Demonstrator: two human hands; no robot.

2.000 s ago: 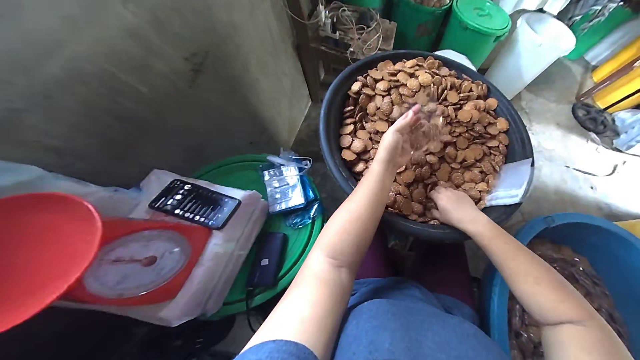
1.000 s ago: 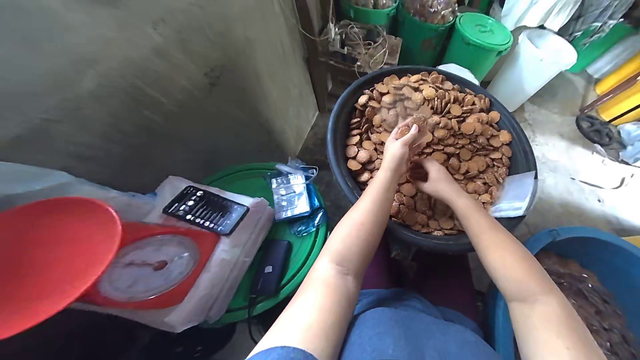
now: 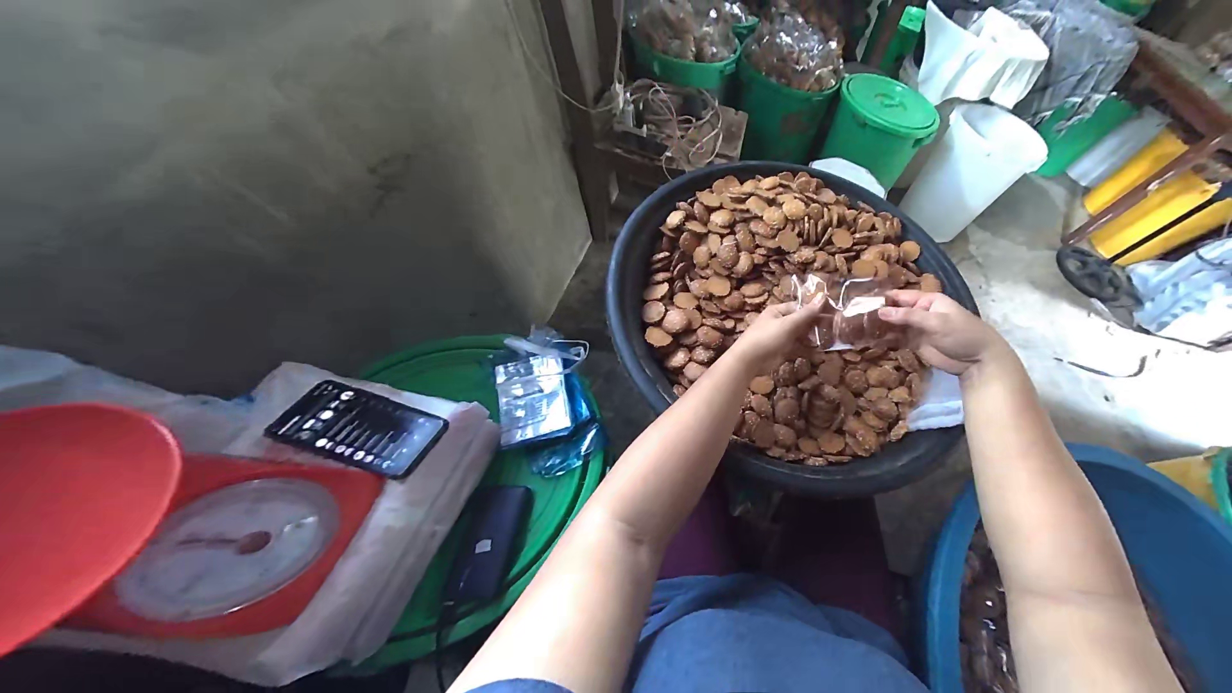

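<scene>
A clear plastic bag [image 3: 847,322] with brown pieces in it is stretched between my two hands. My left hand [image 3: 784,332] pinches its left edge, and my right hand [image 3: 938,327] grips its right edge. Both hands are above a large black tub [image 3: 630,327] filled with small round brown biscuits [image 3: 746,241]. At the tub's right rim, below my right hand, lies a white piece of plastic or cloth [image 3: 936,402].
A red dial scale [image 3: 231,539], a phone [image 3: 356,426], plastic packets [image 3: 534,399] and a black power bank [image 3: 491,544] are at left. A blue tub [image 3: 1145,491] stands at lower right. Green buckets [image 3: 885,111] and a white bin [image 3: 977,164] stand behind.
My hands were down among the biscuits; now they are raised over the tub and farther apart, with the bag spread between them. The view has shifted slightly.
</scene>
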